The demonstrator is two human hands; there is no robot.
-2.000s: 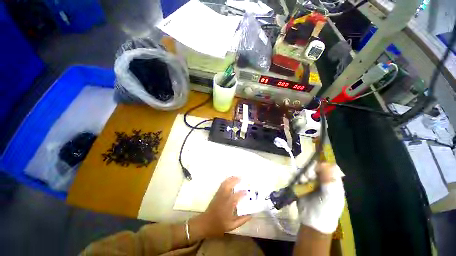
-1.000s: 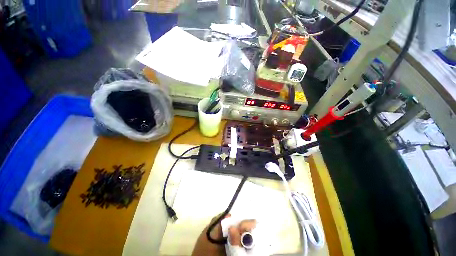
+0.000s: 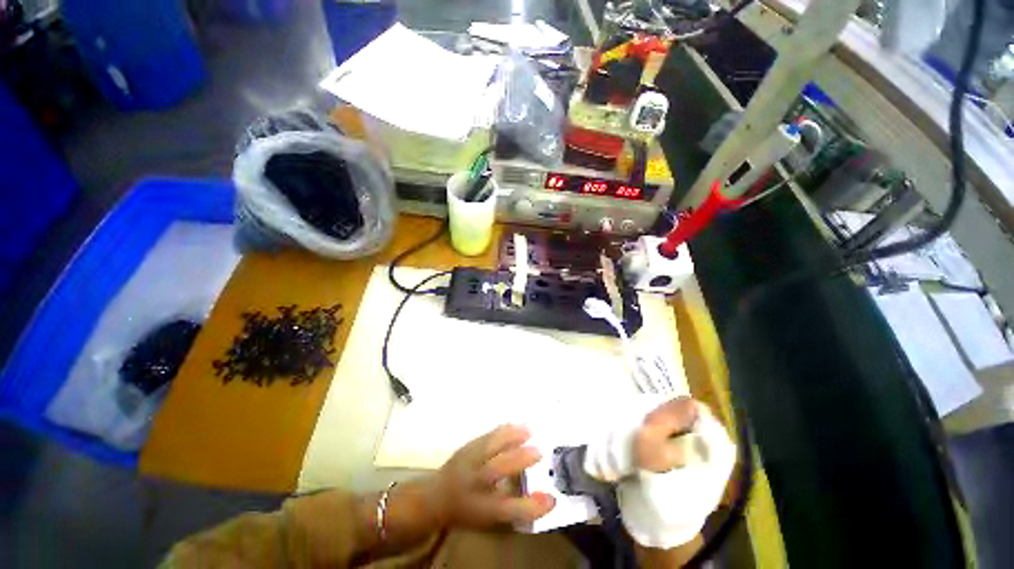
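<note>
A white power strip block lies near the front edge of the cream mat. My left hand, bare, grips its left side with the fingers. My right hand, in a white glove, holds a black plug at the block's socket face. A thick black cable runs down beside the right hand. The white cord plug sits on the long black fixture. Its white coiled cord lies behind the gloved hand and is partly hidden.
A black USB lead and a pile of small black parts lie to the left. Behind are a pen cup, a red-digit meter and an open plastic bag. A red-handled tester stands right, beside the dark green conveyor.
A second ago the hands were low at the frame edge, one partly hidden. Now both are in view at the block, with the black plug against its face. The camera view has shifted.
</note>
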